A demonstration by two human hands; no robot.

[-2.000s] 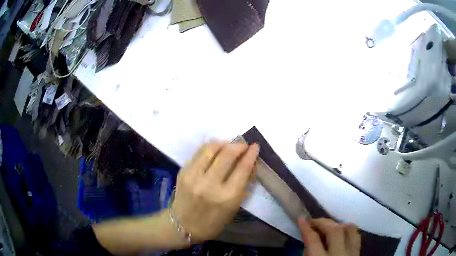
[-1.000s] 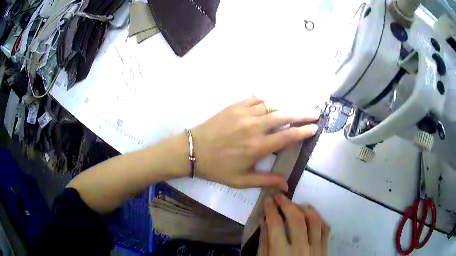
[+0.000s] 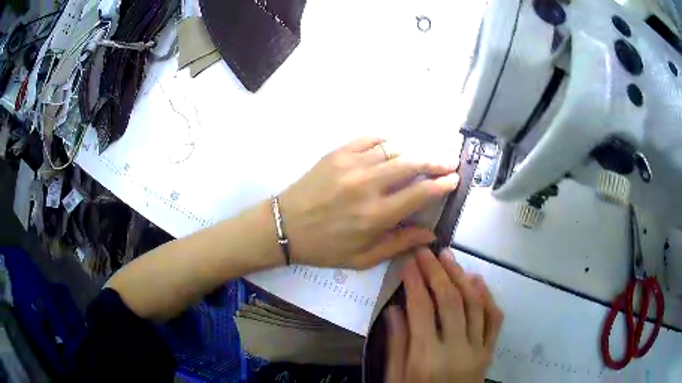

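Observation:
The dark brown strip (image 3: 452,210) and the taupe strip (image 3: 389,281) lie together and run from the table's front edge up to the presser foot (image 3: 475,152). My left hand (image 3: 363,206) lies flat over them, fingertips just short of the foot, pressing the cloth. My right hand (image 3: 445,322) is behind it, fingers on the strips near the table edge and holding them there. The lower ends hang over the edge, partly hidden by my right hand. The white sewing machine head (image 3: 553,97) stands at the right.
Red-handled scissors (image 3: 633,322) lie right of the machine bed. A dark brown pile (image 3: 254,41) and tan pieces (image 3: 197,46) lie at the far side. Cloth bundles (image 3: 123,67) are at upper left. Taupe pieces (image 3: 288,335) and a blue basket (image 3: 213,336) are below the table edge.
The strips and both hands moved from the table front to the machine. Since a second ago, the view has shifted closer to the machine and the strip end sits under the foot.

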